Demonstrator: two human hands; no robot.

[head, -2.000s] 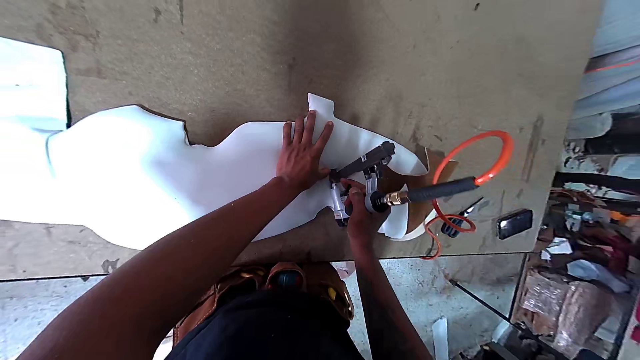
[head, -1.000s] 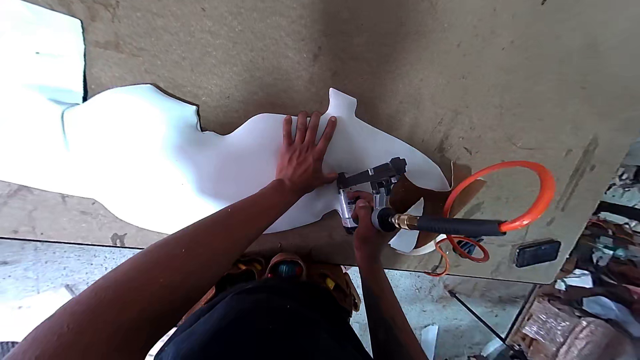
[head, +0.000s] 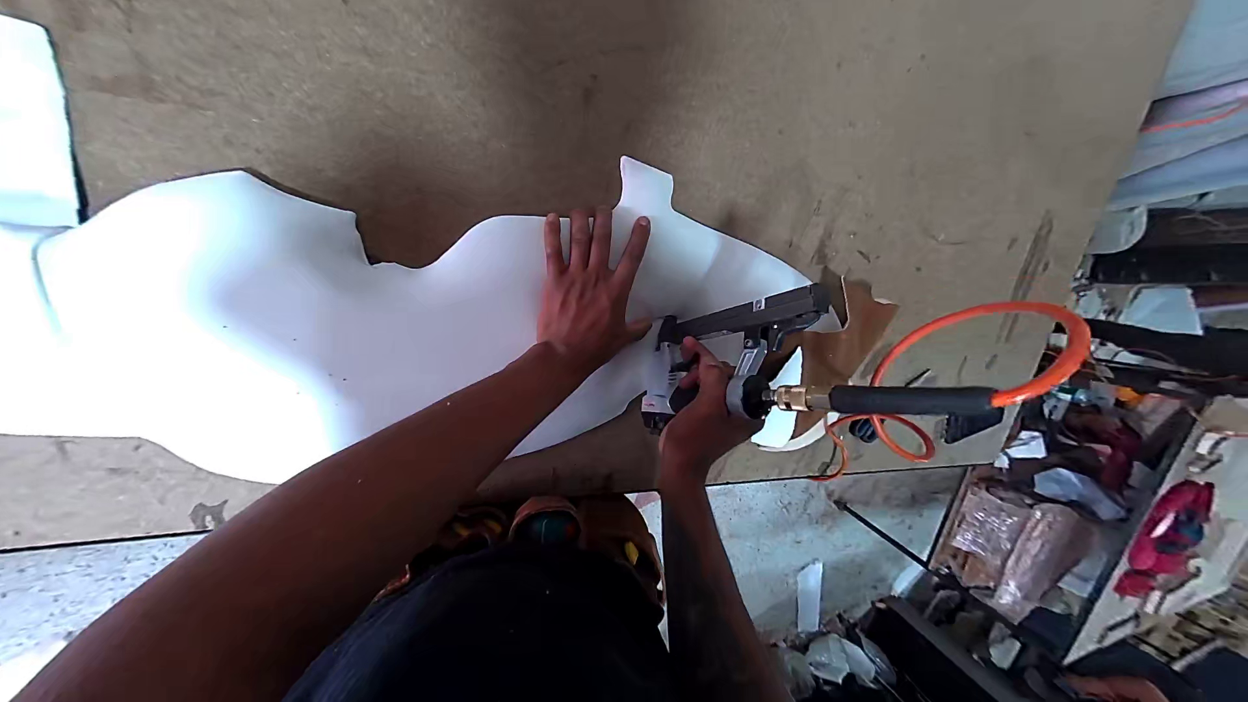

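Note:
My left hand (head: 587, 302) presses flat, fingers spread, on a large white sheet (head: 409, 322) with a curved, cut outline, perhaps leather or vinyl. Just right of it, my right hand (head: 704, 409) grips a pneumatic stapler (head: 751, 317) that lies on its side over the sheet's narrower right part. A brass fitting (head: 795, 398) and black sleeve join the tool to a coiled orange air hose (head: 985, 310). Under the magazine's far end, a brown piece (head: 848, 327) shows beside the sheet's tip. Whether the stapler's nose touches the sheet cannot be told.
The sheet lies on a brown board tabletop (head: 829, 127). A dark phone-like object (head: 973, 423) rests near its front right edge, behind the hose sleeve. Another white piece (head: 34, 127) is at far left. Wrapped bundles (head: 1038, 556) and scraps clutter the right side. A tool pouch hangs at my waist.
Both hands keep nearly the same places on the sheet, the left pressing and the right holding the stapler. The view has shifted somewhat.

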